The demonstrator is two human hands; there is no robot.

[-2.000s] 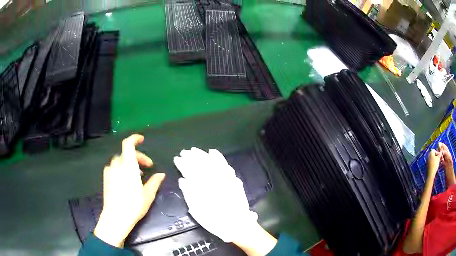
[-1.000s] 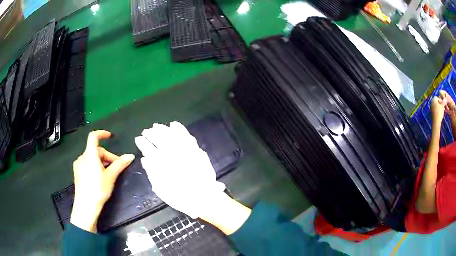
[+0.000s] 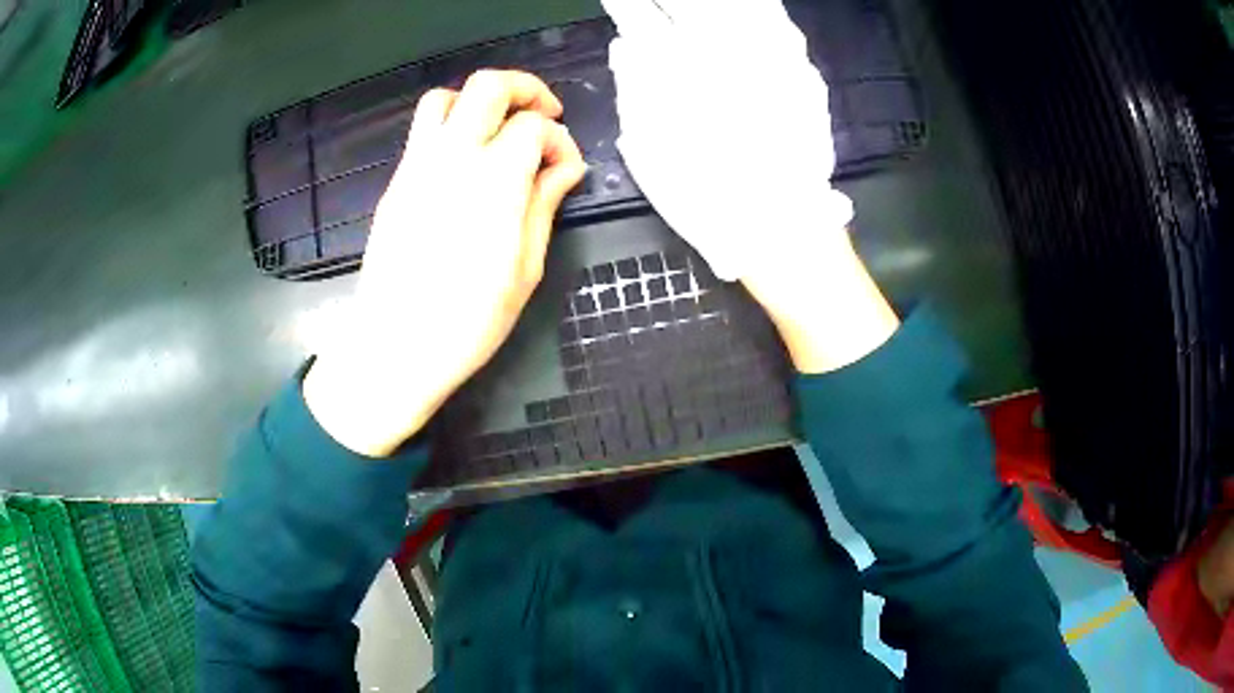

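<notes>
A long black plastic panel (image 3: 332,183) lies on the dark green bench, with ribs and rounded corners. My bare left hand (image 3: 474,203) is over its middle, fingers curled and fingertips together near the panel's surface; whether they pinch something cannot be told. My right hand (image 3: 731,122), in a white glove, lies flat over the panel right of centre, its fingertips cut off by the top edge. A sheet of small black square pads (image 3: 663,372) lies at the near bench edge between my forearms, with pale gaps in its upper part.
A thick row of black panels (image 3: 1103,230) stands at the right. Loose black pieces (image 3: 102,48) lie at the top left. A green mesh crate (image 3: 102,596) is below the bench at left, a red stool (image 3: 1049,494) below at right. A red sleeve (image 3: 1198,616) shows at the lower right.
The view has tilted down to the near bench edge and my lap. My left hand's fingers have closed together and moved in over the panel's middle, nearer my gloved right hand.
</notes>
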